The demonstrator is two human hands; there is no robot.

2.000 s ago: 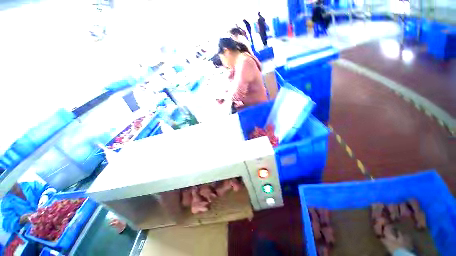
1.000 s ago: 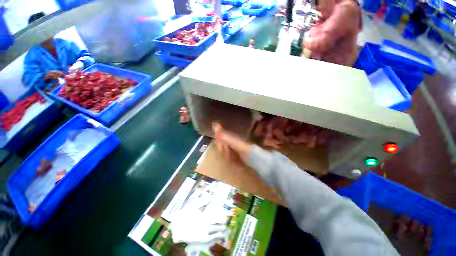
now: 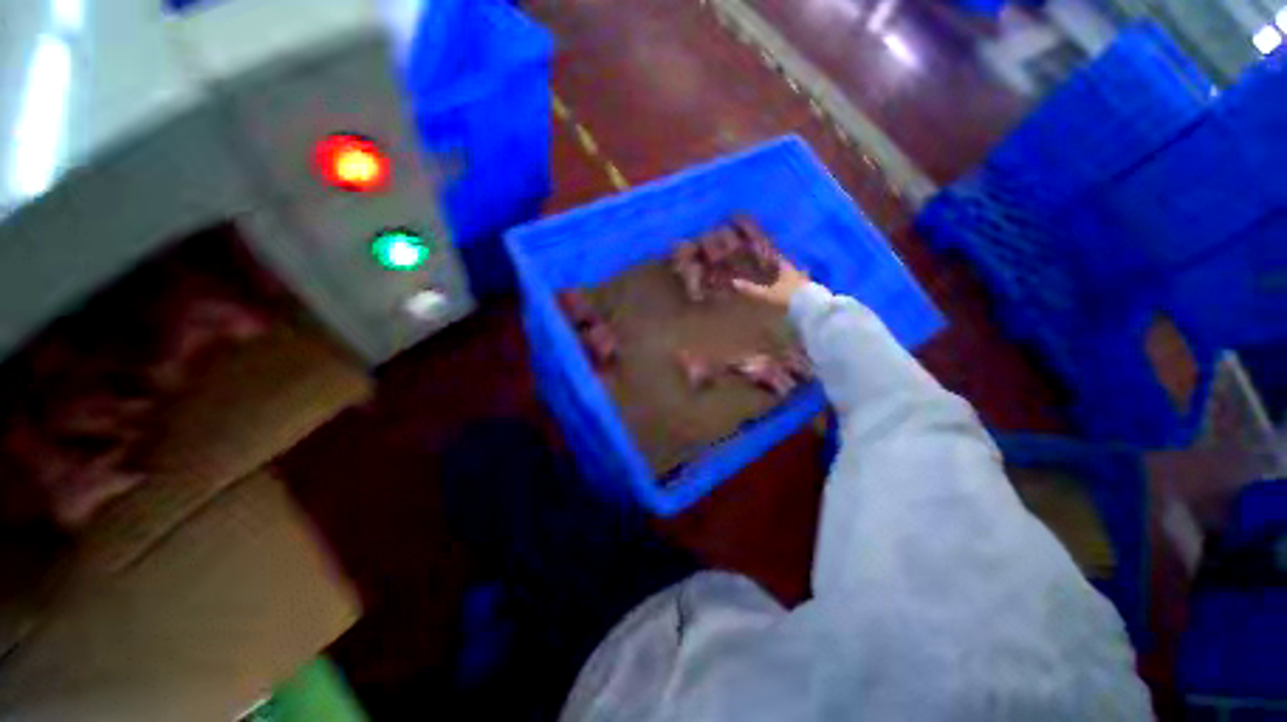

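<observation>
My right hand [image 3: 774, 288] reaches into the blue cardboard-lined crate [image 3: 652, 497] on the floor side. Its fingertips are at a cluster of pinkish-tan figurine pieces [image 3: 717, 257] near the crate's far side; blur hides whether it grips one. More pieces [image 3: 766, 372] lie near the crate's right side, and others [image 3: 593, 333] lie along its left wall. Brown cardboard shows between the groups. My left hand is out of the picture.
The off-white metal cabinet [image 3: 318, 85], with red and green lights, stands at left. Pink pieces [image 3: 85, 451] lie in its dark opening, above a brown cardboard flap [image 3: 212, 592]. Blue crates [image 3: 1115, 184] stand at right. Another blue crate [image 3: 480, 127] stands behind the cabinet.
The view has swung right and down. One second ago my right hand was at the cabinet's opening; now it is inside the blue crate among the pieces.
</observation>
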